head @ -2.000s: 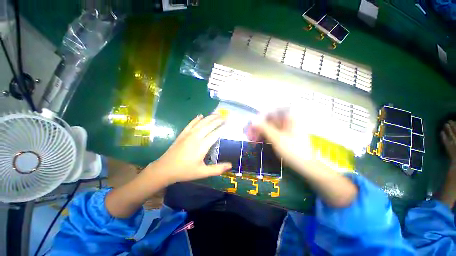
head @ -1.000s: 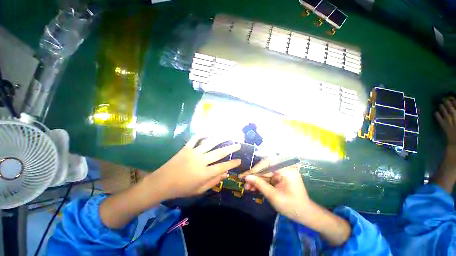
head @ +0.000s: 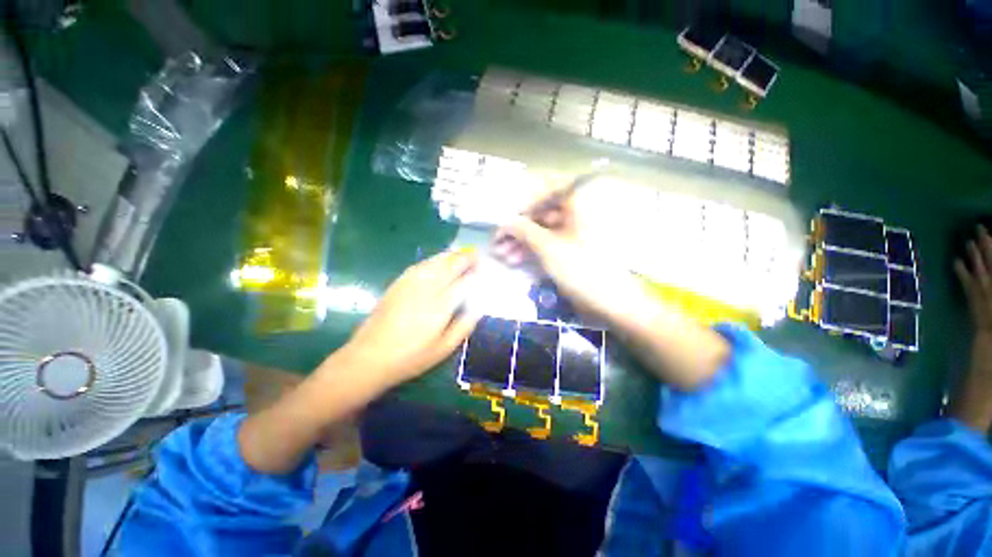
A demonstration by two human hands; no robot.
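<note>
Three dark display modules (head: 532, 361) lie side by side at the bench's near edge, their orange flex tails (head: 541, 417) pointing toward me. A pale adhesive sheet (head: 696, 234) with rows of small rectangles lies beyond them, its middle washed out by glare. My left hand (head: 408, 316) is left of the screens, fingertips at the sheet's near left edge; glare hides whether it grips anything. My right hand (head: 544, 245), blurred, is over the sheet's left part, fingers closed around a slim dark tool, seemingly tweezers (head: 585, 181). Any small piece at its tip cannot be seen.
Stacked display modules (head: 854, 272) lie right of the sheet, more modules (head: 731, 60) at the back. An amber film strip (head: 296, 185) and crumpled clear plastic (head: 180, 103) lie left. A white fan (head: 65, 370) stands lower left. Another person's hand (head: 979, 283) is at the right edge.
My right hand has moved from the flex tails up and away over the sheet. My left hand has moved off the screens toward the sheet's edge, uncovering all three. The view has shifted slightly.
</note>
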